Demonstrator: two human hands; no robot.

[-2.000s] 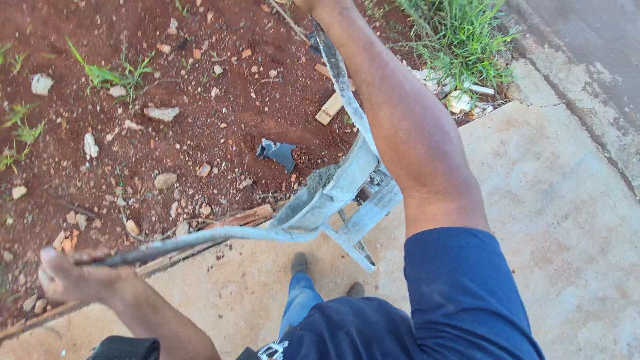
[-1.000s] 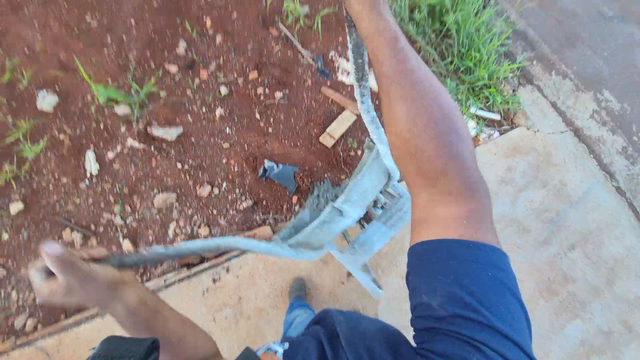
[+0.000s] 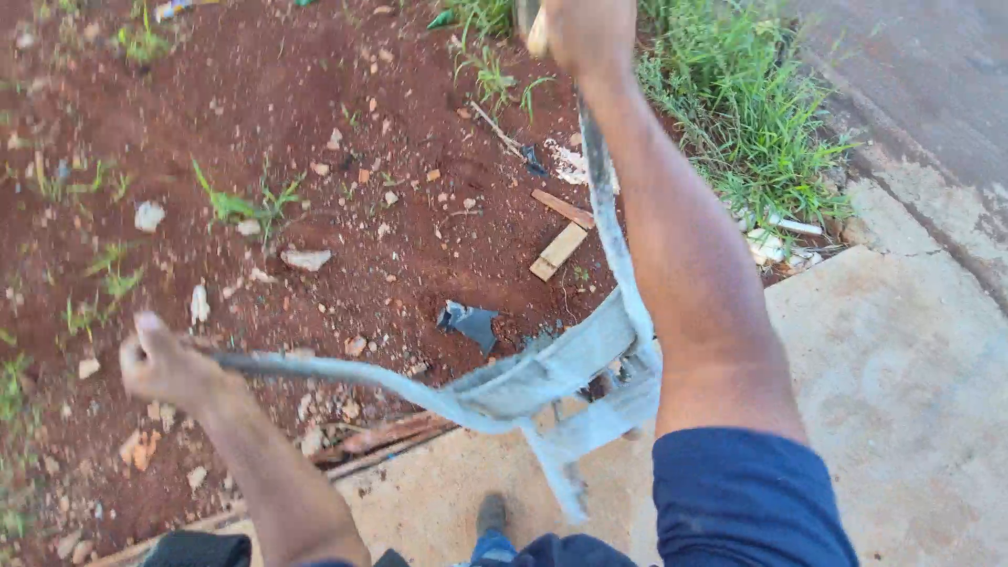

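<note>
A wheelbarrow point(image 3: 543, 378) with a metal frame and tray, crusted in pale grey material, is tipped up over the edge between red soil and concrete. My left hand point(image 3: 173, 366) grips the end of its left handle, out over the soil at the left. At the top, my right hand point(image 3: 587, 35) is closed around the right handle's end. The tray's inside faces away and is mostly hidden; its frame and a leg point toward me. My right forearm lies across the view beside the right handle.
Red soil point(image 3: 315, 197) with stones and weeds lies beyond a concrete slab point(image 3: 890, 378). A wood block point(image 3: 559, 250) and a dark scrap point(image 3: 470, 324) lie near the tray. Grass point(image 3: 740, 118) grows by the paved strip. My shoe point(image 3: 491, 513) stands on the concrete.
The view has shifted, showing more soil beyond the wheelbarrow. Both hands keep hold of the handles; the right hand, cut off at the top edge before, is now mostly in view.
</note>
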